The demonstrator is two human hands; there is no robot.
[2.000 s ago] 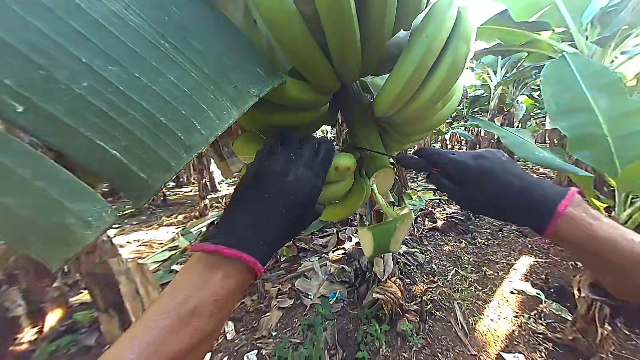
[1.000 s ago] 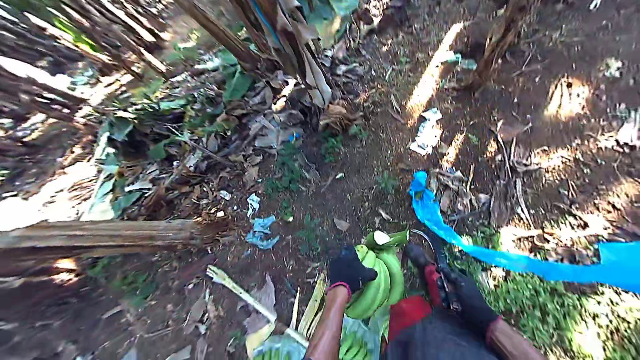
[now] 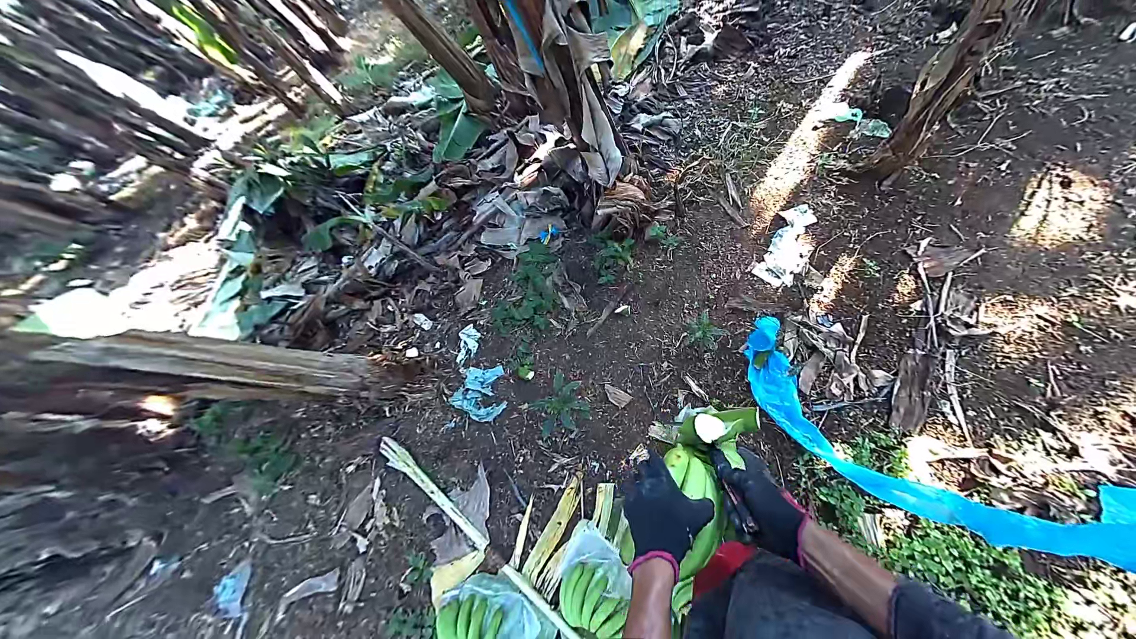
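Observation:
A hand of green bananas (image 3: 695, 475) is low in the view, its cut pale crown (image 3: 710, 429) facing up. My left hand (image 3: 666, 513), in a black glove with a pink cuff, lies against the left side of the bananas, fingers bent over them. My right hand (image 3: 765, 508), gloved the same way, is at their right side, closed around a dark-handled tool (image 3: 735, 506); its blade cannot be made out. Below and left, more green bananas (image 3: 586, 593) lie under clear plastic, with another plastic-covered bunch (image 3: 479, 612) beside them.
A long blue plastic strip (image 3: 887, 488) runs across the ground at right. A cut banana trunk (image 3: 204, 364) lies at left. Banana stems (image 3: 568, 80) stand in dry leaves at the top. A pale stalk (image 3: 435, 493) and blue plastic scraps (image 3: 479, 393) lie on the soil.
The view has swung from the hanging bunch down to the ground. Since one second ago my right hand has come closer to my left, up against the bananas.

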